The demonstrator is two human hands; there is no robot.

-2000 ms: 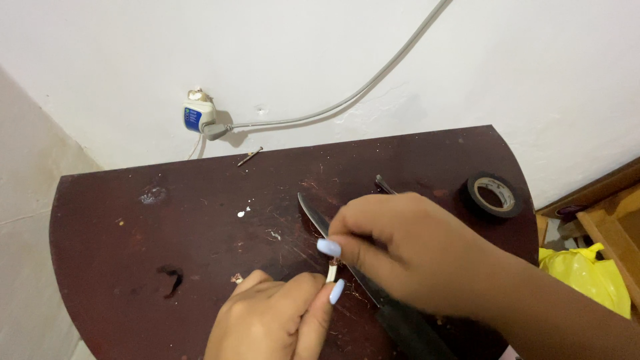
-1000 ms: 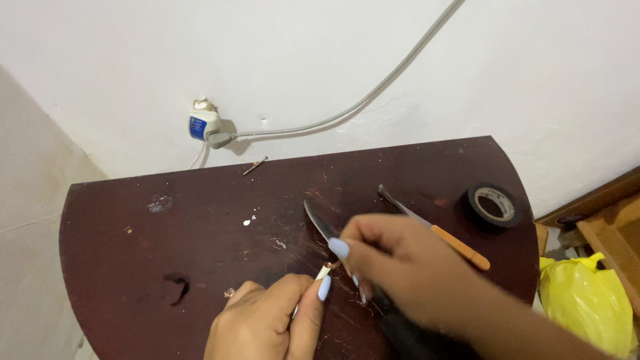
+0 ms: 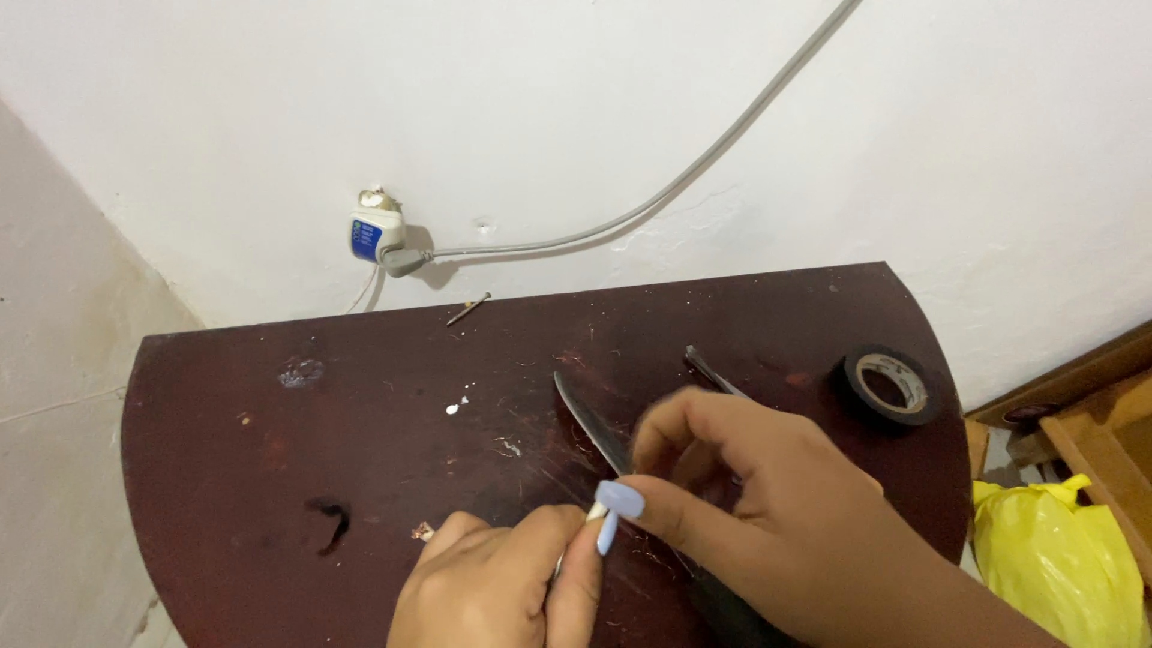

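My left hand (image 3: 504, 576) grips a short white cable (image 3: 596, 511) between thumb and fingers, its tip just showing. Bare copper strands (image 3: 422, 531) stick out at the other side of this hand. The thumb of my right hand (image 3: 747, 486) is at the white tip, its fingers curled; whether they pinch anything is hidden. Under my right hand lies a knife (image 3: 589, 423), its blade pointing up and left and its dark handle partly covered. Behind that hand, the metal shaft of an orange-handled tool (image 3: 711, 369) shows on the dark wooden tabletop (image 3: 360, 450).
A roll of black electrical tape (image 3: 889, 385) lies at the right. A nail or screw (image 3: 469, 309) rests near the back edge. Black scrap (image 3: 335, 525) and copper bits are on the top. Behind, a plug adapter (image 3: 376, 236) with a grey cord is at the wall; a yellow bag (image 3: 1053, 549) sits lower right.
The orange handle, plain one second ago, is now almost wholly behind my right hand. My left hand keeps hold of the white cable.
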